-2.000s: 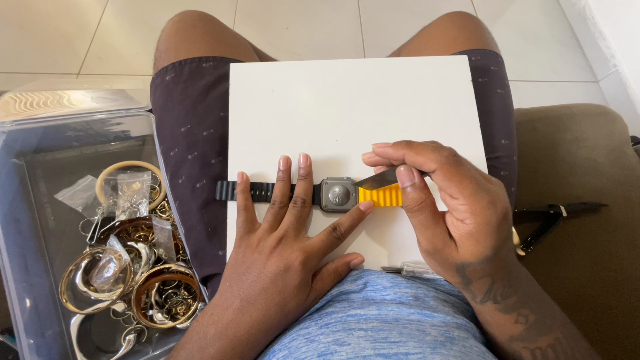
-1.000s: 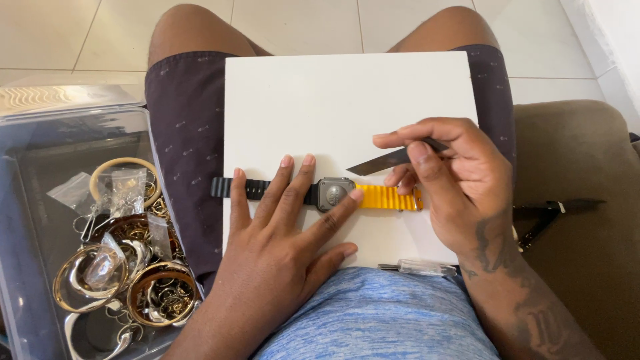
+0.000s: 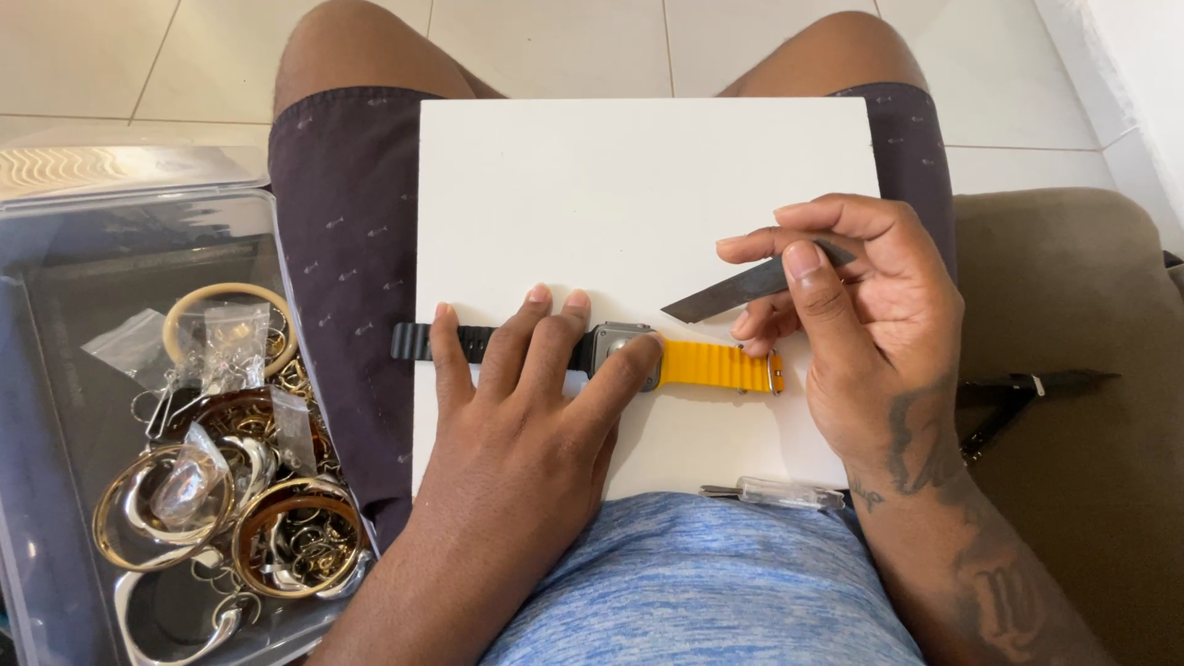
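A smartwatch (image 3: 610,342) lies back up on a white board (image 3: 638,203) across my lap. Its black ribbed strap (image 3: 472,344) reaches left past the board's edge, and its yellow ribbed strap (image 3: 712,364) with a metal buckle runs right. My left hand (image 3: 546,416) is spread palm down, its index fingertip on the watch case and other fingers across the black strap. Between thumb and fingers, my right hand (image 3: 860,324) holds a dark flat metal blade (image 3: 740,289) with a slanted tip above the yellow strap. Its lower fingers are close to the strap's buckle end; contact is unclear.
At left, a clear plastic box (image 3: 55,416) holds bangles (image 3: 301,536), rings, chains and small plastic bags (image 3: 236,338). A small clear packet (image 3: 791,492) lies at the board's near edge. On the brown cushion (image 3: 1064,555) at right rests a dark folding tool (image 3: 1017,393).
Two seconds ago the blade's tip was down by the watch case and the yellow strap; it is now raised off them. My left hand has stayed on the watch, its fingers shifting slightly.
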